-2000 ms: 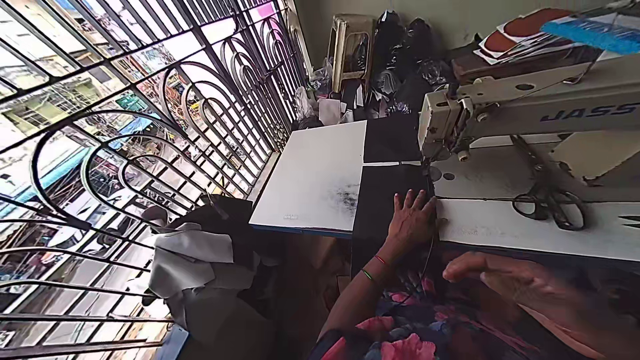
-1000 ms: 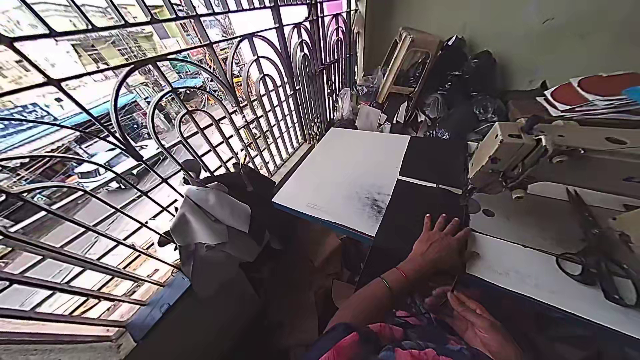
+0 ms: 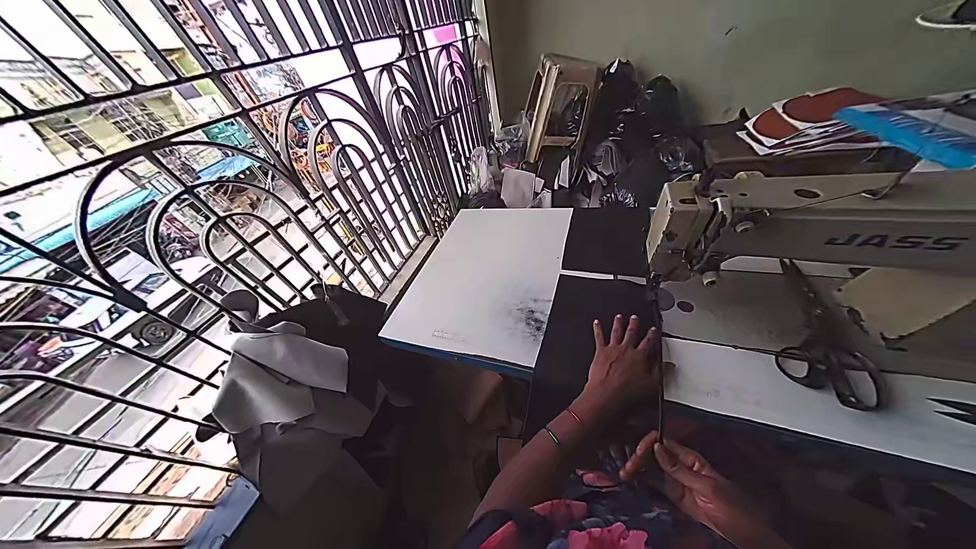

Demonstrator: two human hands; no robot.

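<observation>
A black fabric piece [image 3: 568,328] lies across the white table under the head of an industrial sewing machine [image 3: 808,221]. My left hand [image 3: 624,362] rests flat on this fabric, fingers spread, just in front of the needle area. Below the table's front edge, my right hand [image 3: 698,476] pinches a narrow dark strip [image 3: 660,404] between thumb and fingers. That strip runs up along the fabric's right edge toward the presser foot, whose contact with the cloth is too dark to tell. Black-handled scissors [image 3: 831,370] lie on the machine bed, right of my hands.
A metal window grille [image 3: 305,175] stands at the left. Grey and dark cloth pieces [image 3: 282,366] hang in a heap beside the white tabletop [image 3: 473,282]. Behind are a stool [image 3: 563,107], black plastic bags [image 3: 659,103] and cut pieces in red and white [image 3: 823,110]. Pointed metal blades [image 3: 957,410] show at the right edge.
My right hand was raised and apart from the strip two seconds ago; it has come down beside the fabric's edge and now pinches the strip. My left hand stays on the fabric. The view has shifted.
</observation>
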